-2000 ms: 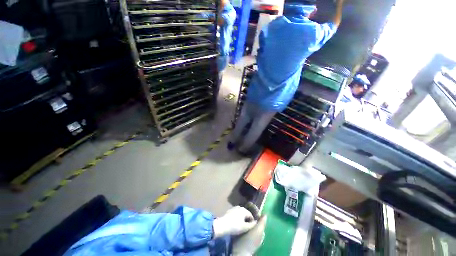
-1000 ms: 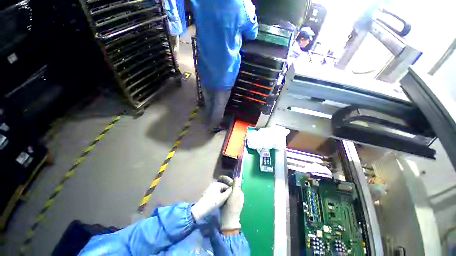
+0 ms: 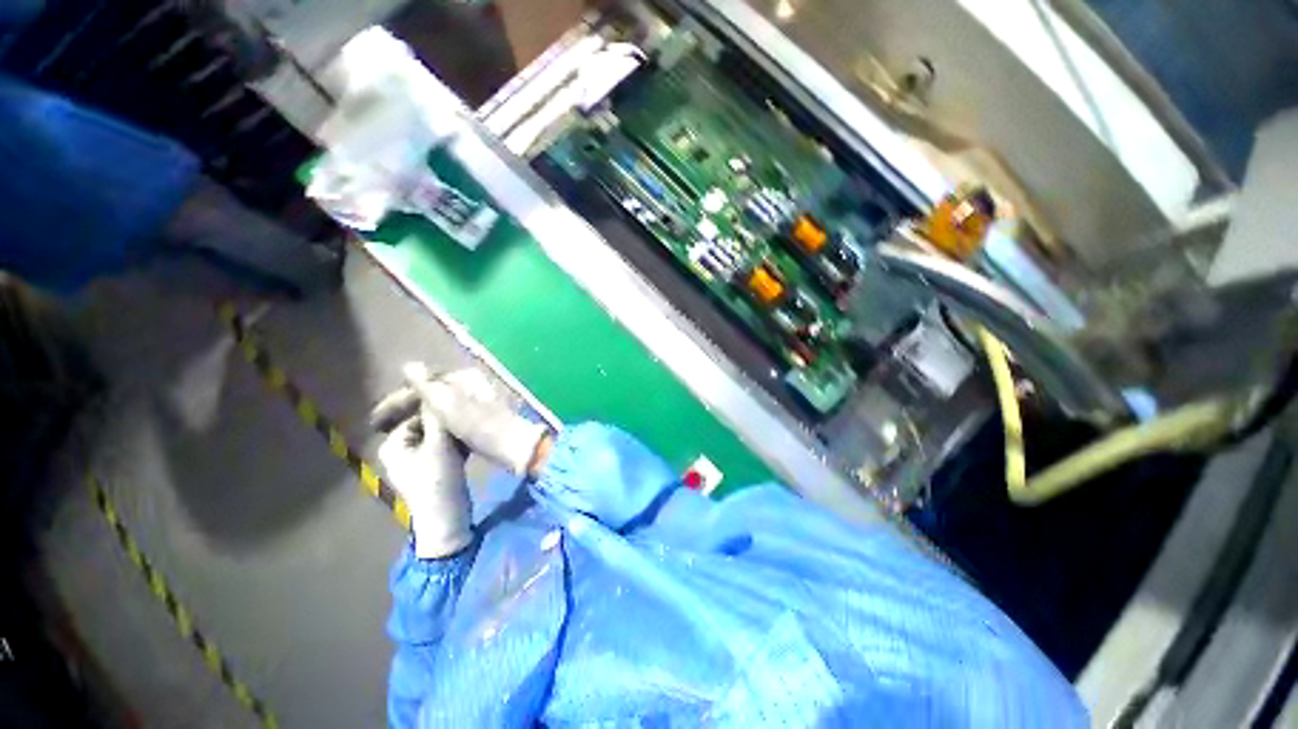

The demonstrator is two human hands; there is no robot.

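Observation:
My left hand [image 3: 429, 481] and my right hand [image 3: 481, 413], both in white gloves, are together beside the front edge of the green panel [image 3: 570, 346]. Their fingers touch and overlap. The fingertips look greyish. I cannot tell whether anything small is held between them. A green circuit board [image 3: 740, 185] with two orange blocks and clusters of small pale parts lies in the machine behind the panel.
A crumpled white heap [image 3: 382, 121] and a printed tube [image 3: 458, 214] lie at the panel's far left. A red button [image 3: 693, 480] is near my right sleeve. A yellow hose [image 3: 1008, 413] hangs at right. A person's blue sleeve [image 3: 86, 185] is at upper left.
The view has turned right and down, bringing more of the machine and board into sight. The racks have mostly left the picture. My hands remain together beside the panel.

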